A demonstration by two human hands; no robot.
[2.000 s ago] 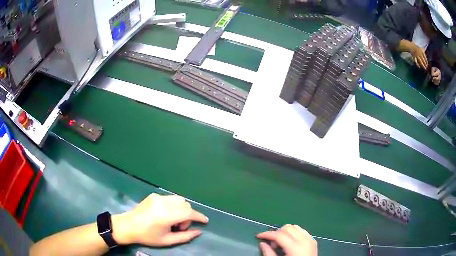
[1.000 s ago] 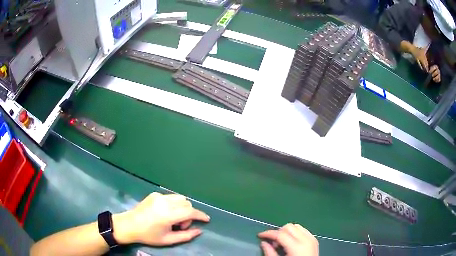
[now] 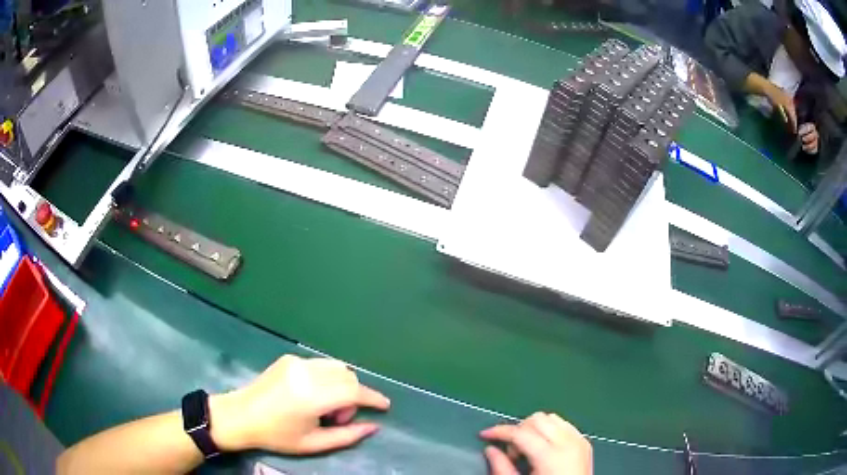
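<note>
My left hand [image 3: 311, 408], with a dark watch on the wrist, rests on the green work surface [image 3: 167, 343] with thumb and fingers apart and nothing in it. My right hand [image 3: 543, 445] rests at the bottom edge, partly cut off, fingers bent and apart, holding nothing visible. A grey bar [image 3: 190, 249] lies on the green belt [image 3: 353, 288] at the left, coming out beside the machine with a red light spot on it. A six-hole bar [image 3: 746, 382] lies on the belt at the right, round recesses up. Neither hand touches a bar.
Tall stacked bars [image 3: 608, 139] stand on a white board [image 3: 548, 264]. Loose bars [image 3: 395, 158] and a long flat bar [image 3: 395, 70] lie left of it. A white machine [image 3: 200, 56], emergency stop [image 3: 45, 215] and red bin [image 3: 32, 325] are at left. Another person's hands [image 3: 794, 121] show upper right.
The left bar has moved rightward out from the machine. The six-hole bar has moved right along the belt. A small dark bar now shows at the far right. My hands have barely moved.
</note>
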